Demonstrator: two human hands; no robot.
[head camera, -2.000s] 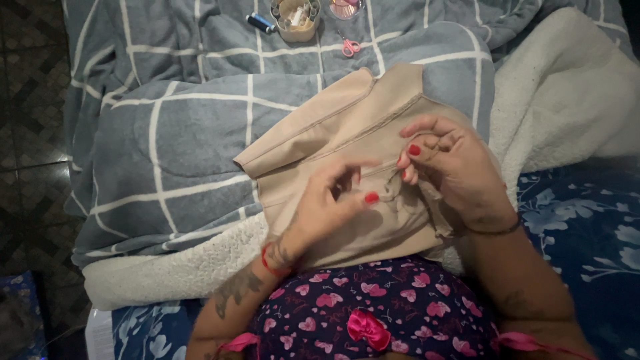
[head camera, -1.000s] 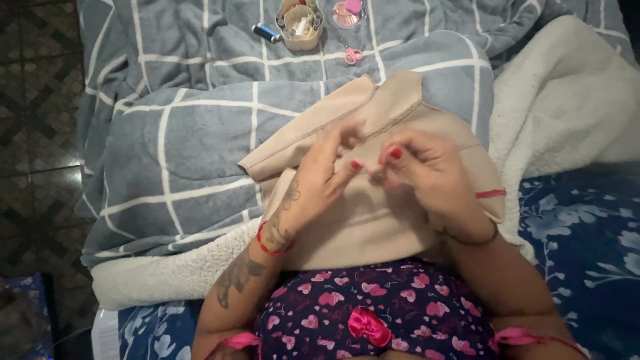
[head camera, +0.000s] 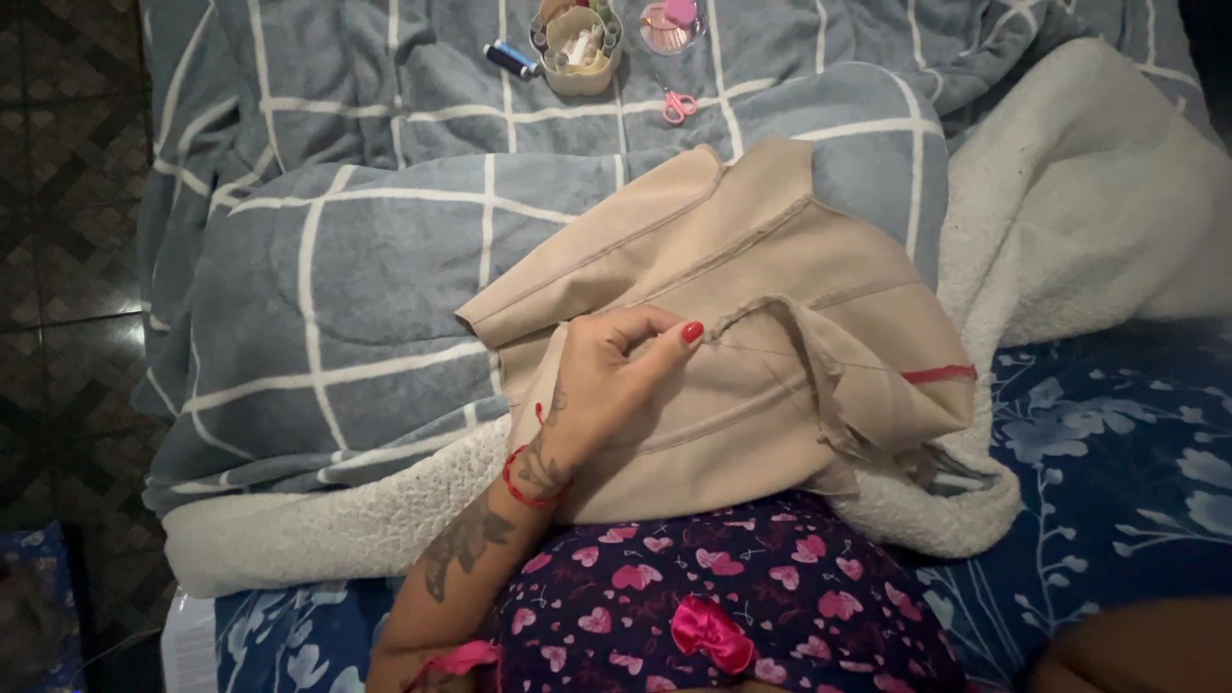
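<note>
A beige garment (head camera: 731, 404) with inner seams and a short red strip at its right side lies across my lap. My left hand (head camera: 635, 366) pinches the end of a raised seam edge of this garment between thumb and fingers. From that pinch a thin dark thread (head camera: 818, 358) runs to the right over the fabric. Of my right arm only a blurred part shows at the lower right corner; the right hand is outside the view, so whether it holds a needle or the thread cannot be seen.
Beyond the garment, on a grey checked blanket (head camera: 404, 250), are pink scissors (head camera: 679, 107), a container of sewing supplies (head camera: 580, 58), thread spools (head camera: 510, 60) and a round clear case (head camera: 669, 24). A white fleece (head camera: 1088, 192) lies at the right, above blue floral bedding (head camera: 1107, 462).
My right hand, earlier close to my left over the garment, has moved out of view toward the lower right. The thread now stretches visibly to the right of my left hand.
</note>
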